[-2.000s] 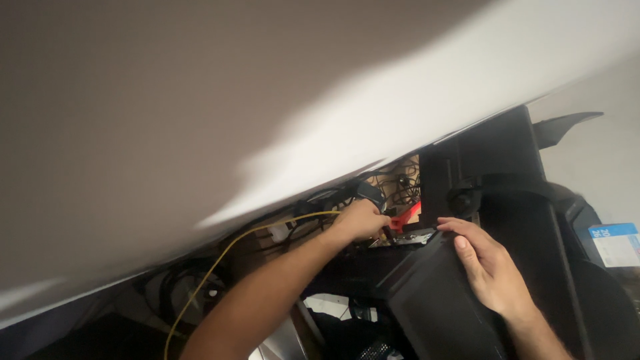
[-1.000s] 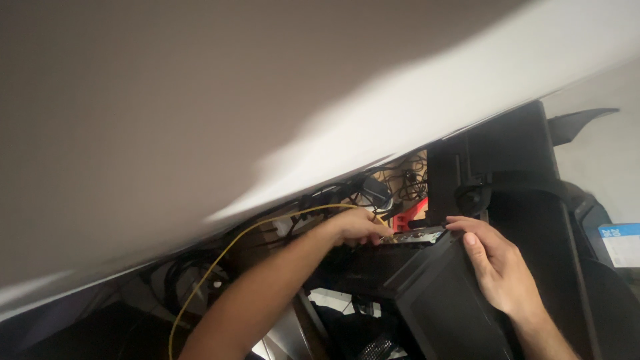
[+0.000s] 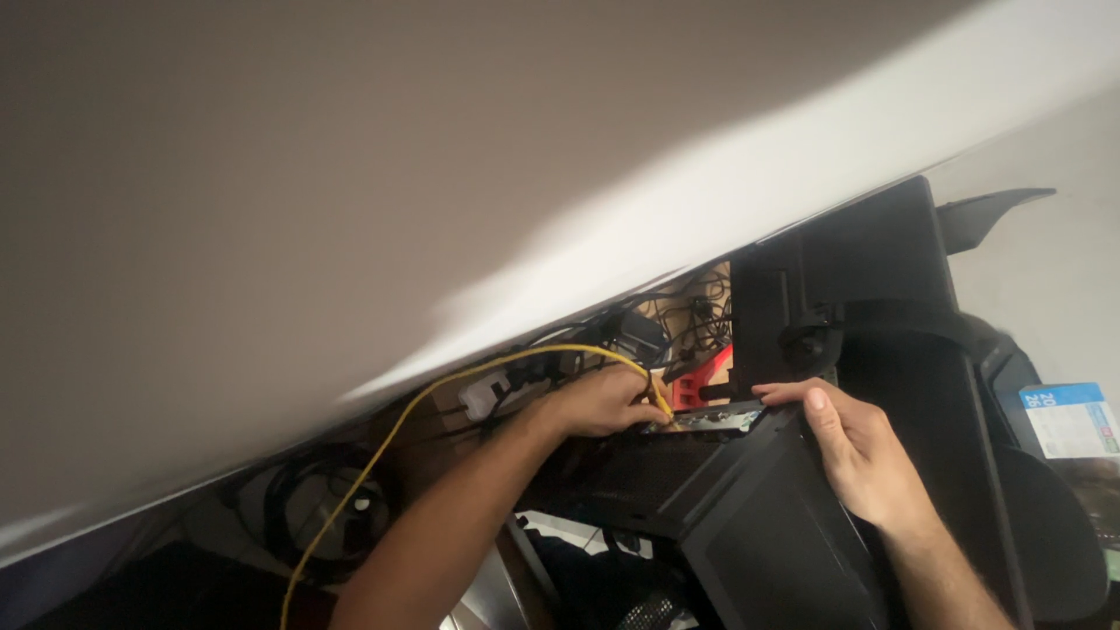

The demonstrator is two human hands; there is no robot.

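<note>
A black computer case (image 3: 770,516) stands below the wall, with a metal port panel (image 3: 722,422) along its rear edge. My left hand (image 3: 612,402) reaches over the back of the case and grips the end of a yellow cable (image 3: 542,348) at that panel; whether the plug sits in a port is hidden by the fingers. From there the cable arcs left and down out of view. My right hand (image 3: 853,442) rests on the top rear corner of the case, fingers over its edge and thumb apart. Just behind the panel lies a red plastic object (image 3: 696,385).
Behind the case are tangled black cables (image 3: 700,311), a black power adapter (image 3: 639,335) and a white power strip (image 3: 483,398). A black monitor (image 3: 884,254) stands at the right. Coiled black cable (image 3: 328,507) lies at lower left. The wall (image 3: 437,175) slants closely above.
My left hand has come from beside the red object to the port panel, now with the yellow cable's end in its fingers. My right hand has stayed on the case's corner.
</note>
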